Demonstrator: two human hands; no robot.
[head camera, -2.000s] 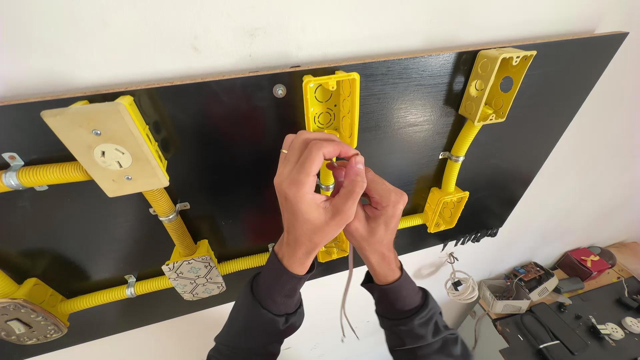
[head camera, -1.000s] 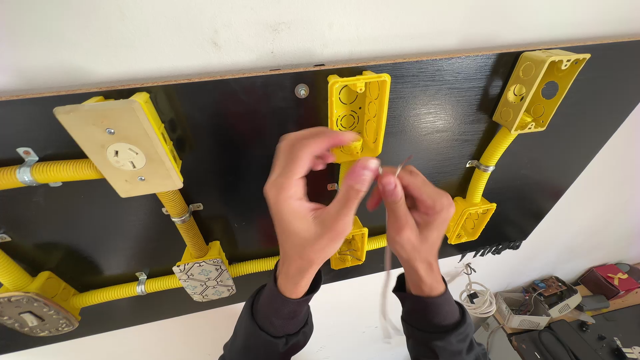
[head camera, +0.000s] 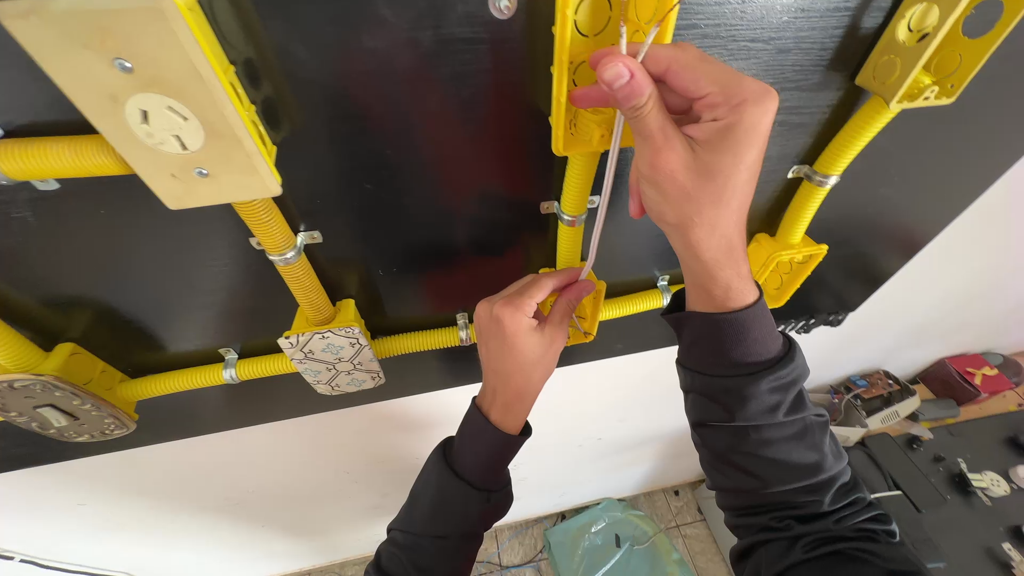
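A thin two-core electrical cable (head camera: 607, 188) with a whitish sheath runs between my hands. My right hand (head camera: 692, 132) pinches its upper part, where the cores split into two ends above the fingertips, in front of the tall yellow electrical box (head camera: 566, 104). My left hand (head camera: 532, 332) pinches the cable lower down, beside the small yellow box (head camera: 594, 308), with a short wire end showing under the thumb. Yellow corrugated conduit (head camera: 578, 180) joins these two boxes, held by a metal clamp (head camera: 570, 214).
The black board (head camera: 416, 160) also carries a beige socket plate (head camera: 88, 96), a patterned tile-like cover (head camera: 334, 360), an ornate switch plate (head camera: 64, 408) and further yellow boxes. A greenish plastic bag (head camera: 616, 540) lies on the floor. Opened electronics (head camera: 876, 396) sit at the right.
My hands were close together at the wire ends; now they are apart, the right one high and the left one low, with cable stretched between them. The view has moved closer to the board.
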